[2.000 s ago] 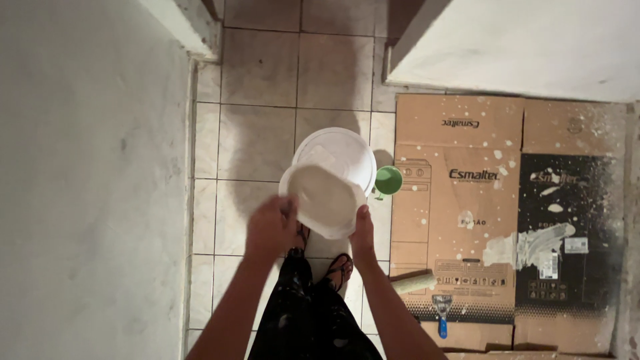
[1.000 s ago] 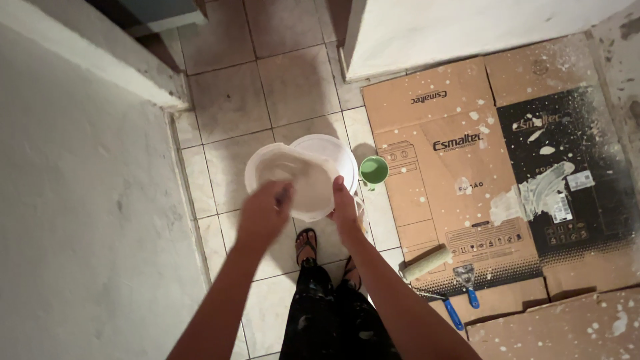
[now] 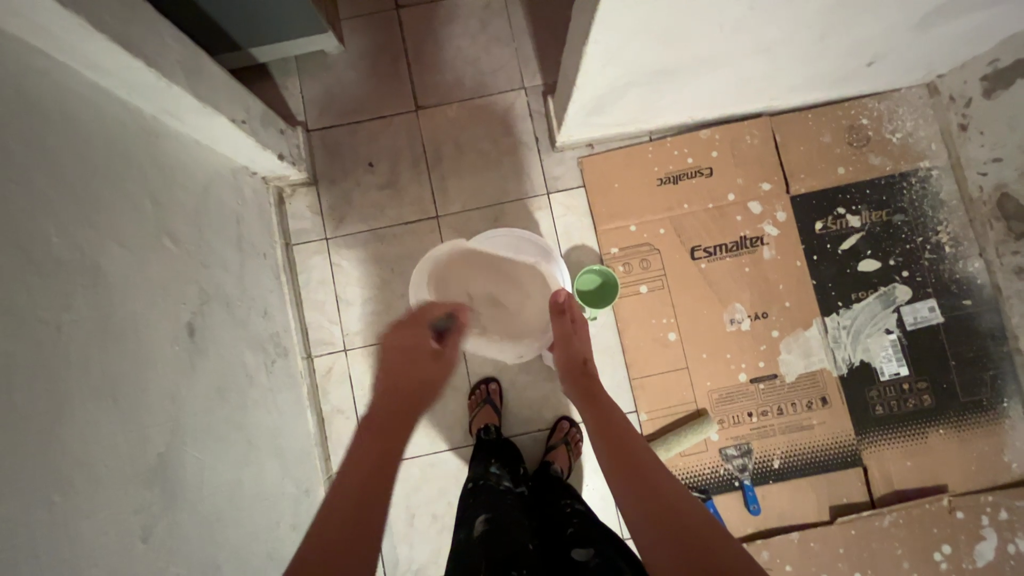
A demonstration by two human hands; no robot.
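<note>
A white plastic tub [image 3: 424,280] with a pale, smooth mass inside is held up at the middle of the view. My right hand [image 3: 572,344] grips its right side, thumb up at the rim. At the tub's lower left my left hand [image 3: 416,352] is closed around a small dark object [image 3: 442,324], blurred, whose kind and far end I cannot make out. Partly hidden behind the tub is a round white plastic container [image 3: 520,238]. Just right of it, close to my right thumb, stands a green cup [image 3: 597,288] with its handle toward me.
Paint-spattered flattened cardboard [image 3: 672,200] covers the floor at right. On it lie a paint roller [image 3: 684,434], a putty knife [image 3: 740,472] with a blue handle and another blue handle [image 3: 709,506]. Walls flank the tiled floor [image 3: 480,152]; my sandalled feet [image 3: 486,404] are below the tub.
The tub now sits less tilted, its wide side turned more toward me than two seconds ago. My left hand has shifted about its left edge. The view has turned somewhat.
</note>
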